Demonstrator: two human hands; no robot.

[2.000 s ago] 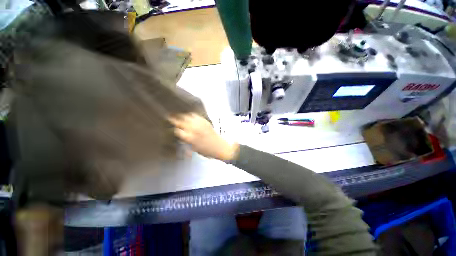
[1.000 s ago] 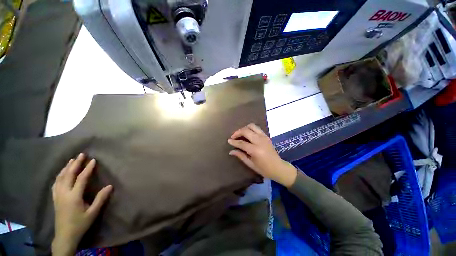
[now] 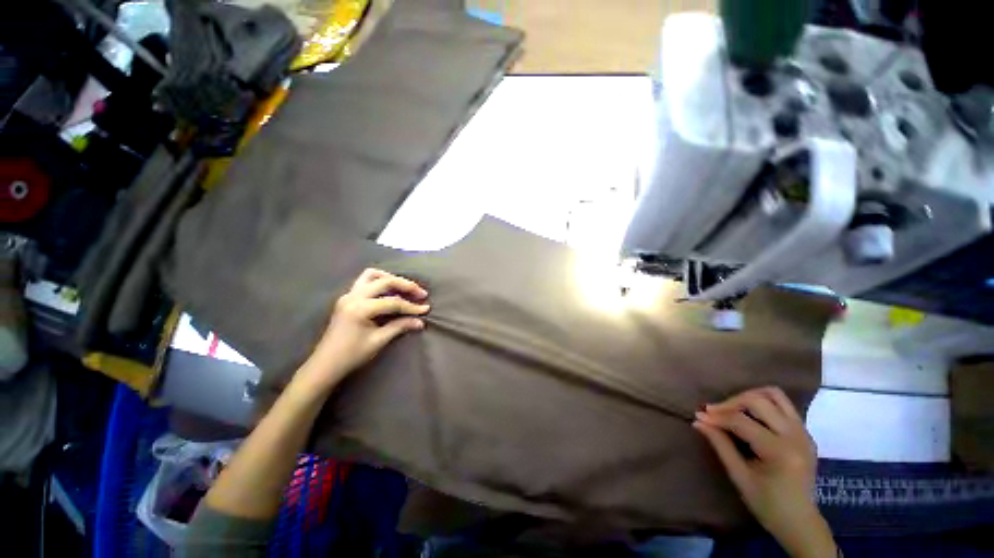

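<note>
A brown garment panel lies over the table's front part, its upper edge under the sewing machine head beside the bright lamp spot. My left hand pinches the panel at its left part. My right hand pinches it at the right part. A raised fold runs in a line between the two hands. The presser foot area is just above the cloth; the needle cannot be made out clearly.
More brown panels lie at the upper left, next to dark folded pieces on a yellow-taped surface. A blue crate with a whitish plastic bag is below left. A ruler-marked table edge and part of a cardboard box are at right.
The view has turned left. Both hands, which lay spread on the panel a second ago, now pinch it, and a straight fold has risen between them. Earlier the panel was in blurred motion at the left.
</note>
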